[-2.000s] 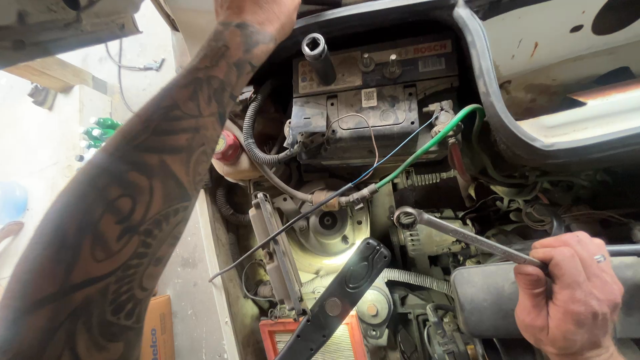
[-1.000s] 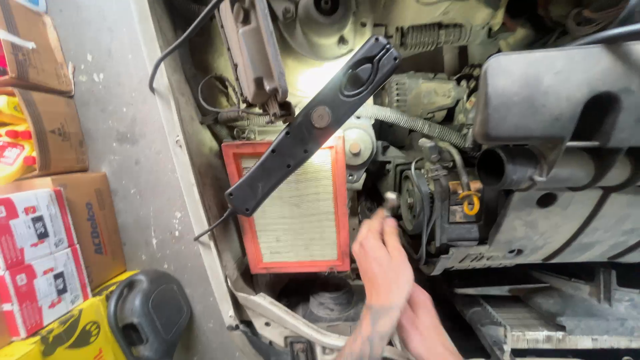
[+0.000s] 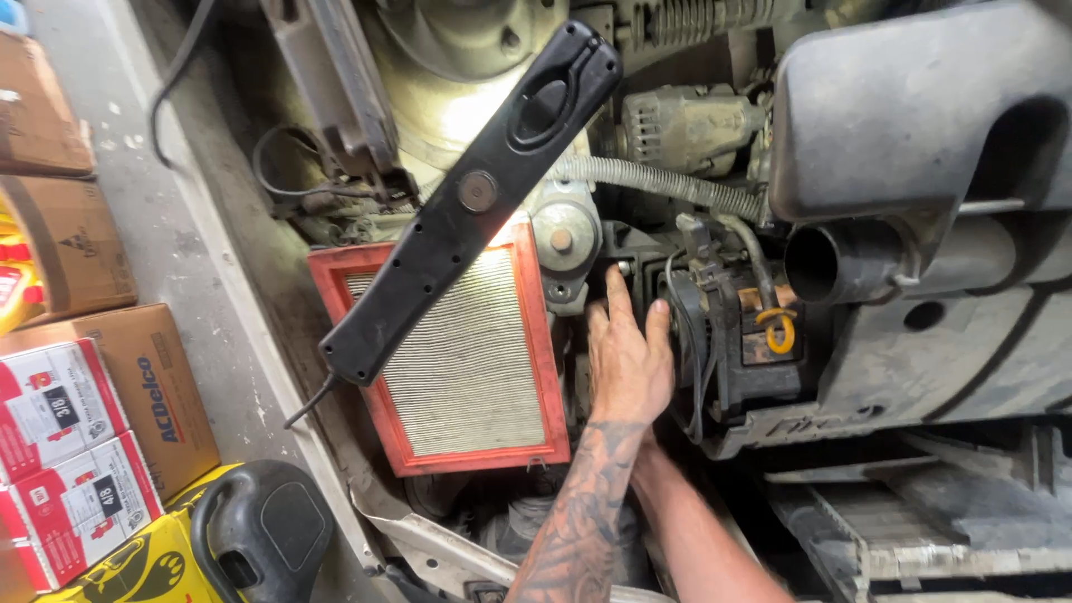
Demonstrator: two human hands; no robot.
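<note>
My left hand (image 3: 628, 360), on the tattooed forearm, reaches down into the engine bay. Its index fingertip touches or nearly touches a small bolt head (image 3: 622, 268) beside the round metal mount (image 3: 561, 239). The thumb stands apart, close to the black belt cover (image 3: 691, 335), and no tool shows in this hand. My right forearm (image 3: 687, 519) passes beneath the left wrist; the right hand is hidden below it, and what it holds cannot be seen. Left of the hands lies a pleated air filter with a red frame (image 3: 548, 402). Across it rests a black work light (image 3: 477, 193), its beam shining downward.
A corrugated hose (image 3: 662, 177) runs to the alternator (image 3: 687, 126). At right are a black air duct (image 3: 846, 260) and a yellow dipstick ring (image 3: 780, 332). The fender edge (image 3: 251, 360) separates the bay from cardboard boxes (image 3: 159, 385) and a black plastic case (image 3: 285, 519).
The view has shifted far toward the front of the bay. My left hand has come down from the upper edge beside the battery. The wrench that my right hand held is out of sight.
</note>
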